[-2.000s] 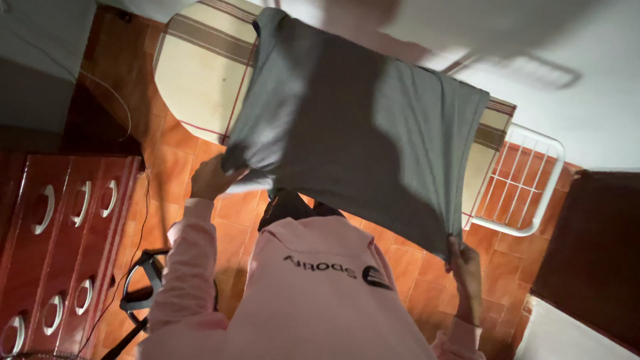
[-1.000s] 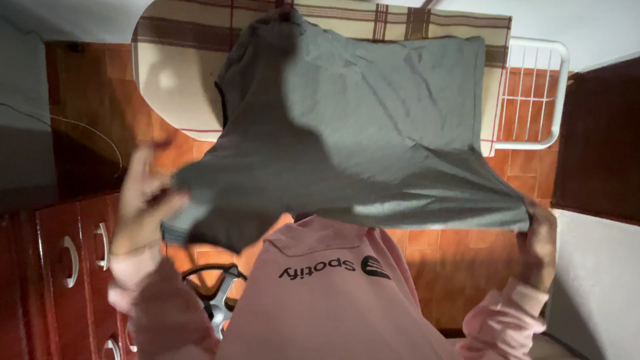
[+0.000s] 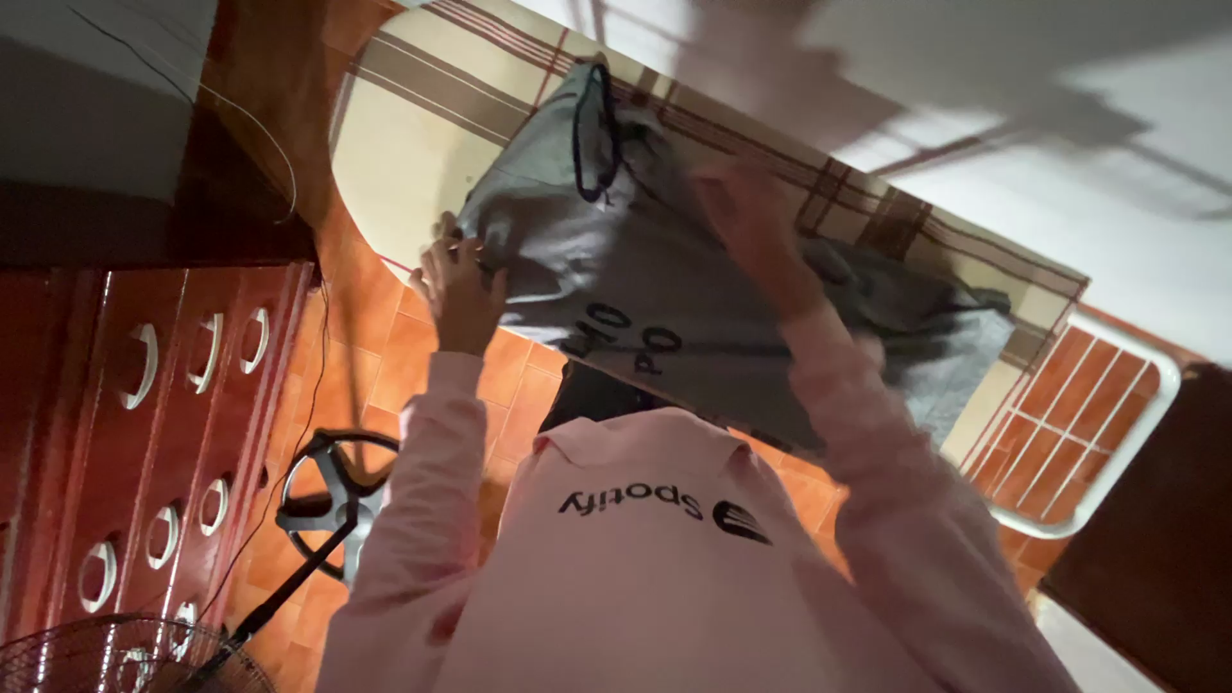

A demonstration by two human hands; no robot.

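Note:
A grey T-shirt (image 3: 664,289) with dark lettering lies rumpled across a plaid-covered ironing board (image 3: 404,164). Its dark-edged neck or sleeve opening is near the board's far edge. My left hand (image 3: 462,289) rests on the shirt's left edge, fingers spread; whether it pinches the fabric is unclear. Over the upper middle of the shirt is my right hand (image 3: 746,212), blurred by motion, its fingers and any hold on the cloth hard to make out.
A white wire rack (image 3: 1078,423) extends from the board's right end. On the left stands a red chest of drawers (image 3: 144,433) with pale handles. A fan's black base (image 3: 337,500) is on the tiled floor, its grille (image 3: 125,654) at the lower left. A thin cable hangs nearby.
The shirt was held stretched between both hands; now it lies bunched on the board with lettering showing. My right hand has left the shirt's near right corner and moved inward over its middle.

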